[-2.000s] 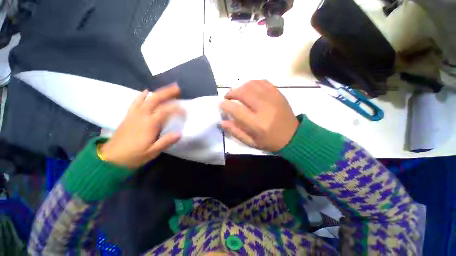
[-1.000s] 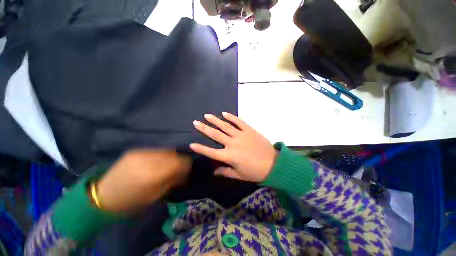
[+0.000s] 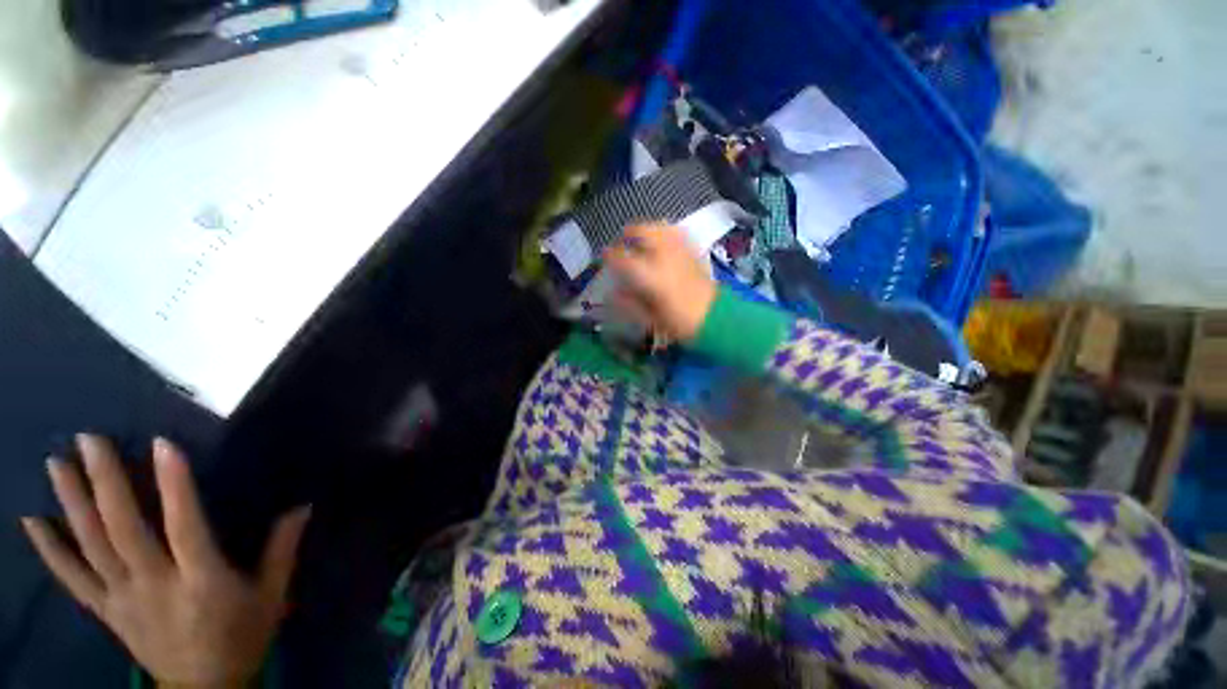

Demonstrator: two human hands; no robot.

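The dark garment panel (image 3: pixel 41 390) lies at the left, beside and below the white table. My left hand (image 3: pixel 175 572) rests palm down on dark cloth at the lower left, fingers spread, holding nothing. My right hand (image 3: pixel 659 280) is over the near-left side of the blue basket, blurred, with its fingers curled. A striped scrap (image 3: pixel 646 199) with pale ends lies just beyond its fingers. Pale cloth also shows beneath the hand. Blur hides whether the hand grips any of it.
The blue plastic basket (image 3: pixel 953 175) holds white, striped and dark scraps, with a white sheet (image 3: pixel 837 172) inside. The white machine table (image 3: pixel 269 202) is at upper left, with turquoise-handled snips (image 3: pixel 316 24) beside a black housing. Wooden compartments (image 3: pixel 1097 347) stand at far right.
The view has swung right and down to the basket. My right hand has left the dark panel and moved to the basket. My left hand, blurred before, now lies flat and spread on dark cloth.
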